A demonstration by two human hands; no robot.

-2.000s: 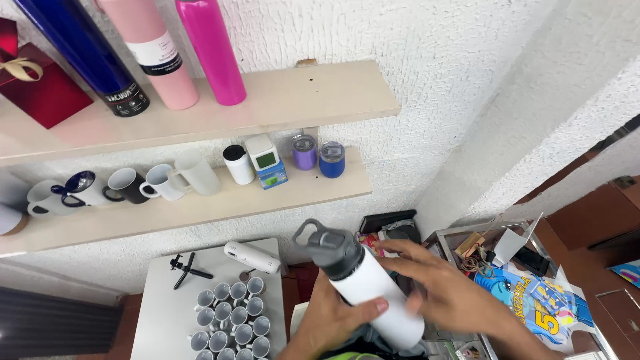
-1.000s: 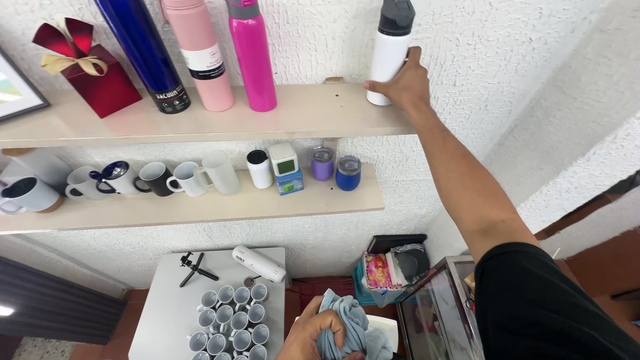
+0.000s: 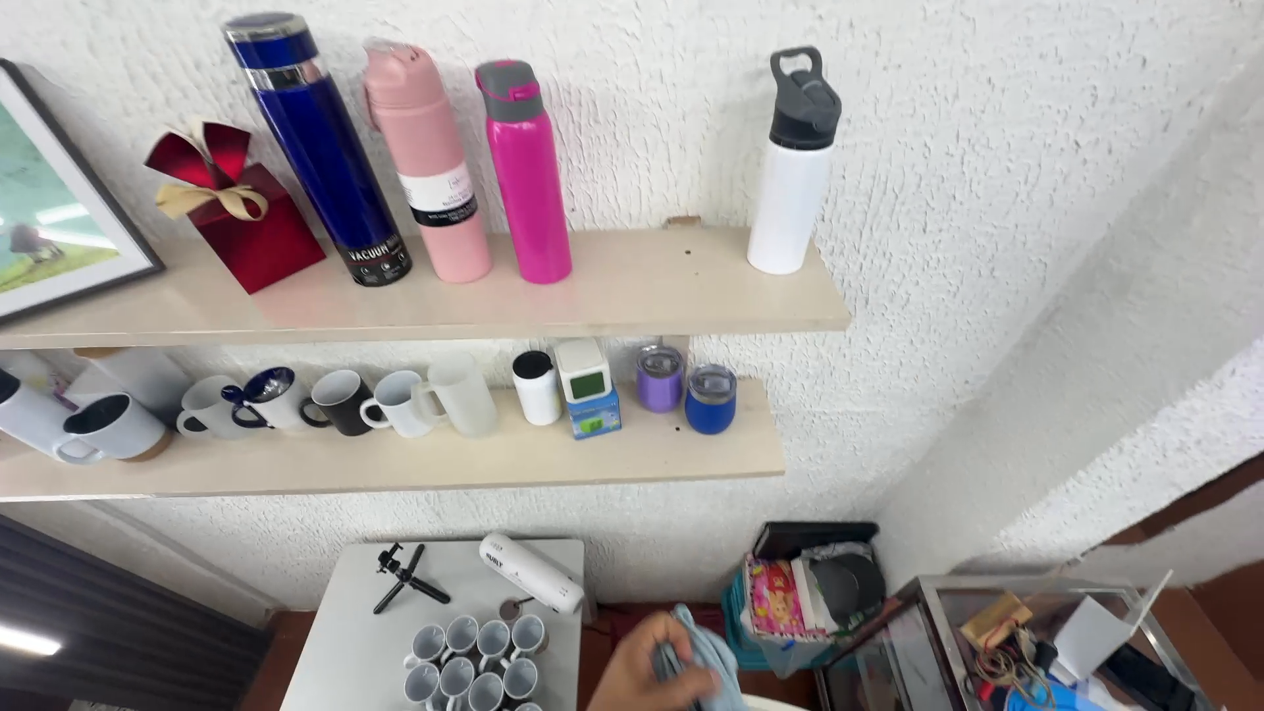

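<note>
My left hand [image 3: 647, 667] is at the bottom edge, its fingers closed around a light blue-grey cloth [image 3: 713, 657]. My right hand is out of view. On the right end of the upper shelf [image 3: 632, 316], a white bottle with a dark grey flip lid and carry loop [image 3: 790, 207] stands upright, touched by no hand. Farther left on that shelf are a magenta bottle [image 3: 530, 188], a pink bottle [image 3: 434, 168], a tall blue vacuum flask [image 3: 321, 158] and a red gift box with a bow [image 3: 252, 232].
The lower shelf [image 3: 632, 469] holds several mugs, a boxed small clock [image 3: 590, 390], and purple [image 3: 660, 378] and blue tumblers [image 3: 711, 400]. Below, a white table [image 3: 346, 632] carries mugs, a mini tripod [image 3: 407, 578] and a white bottle [image 3: 531, 573]. A glass display case [image 3: 918, 642] stands lower right.
The white bottle, in my hands two seconds ago and gripped by my right hand on the upper shelf one second ago, now stands released. My right arm has left the view. My left hand still holds the cloth.
</note>
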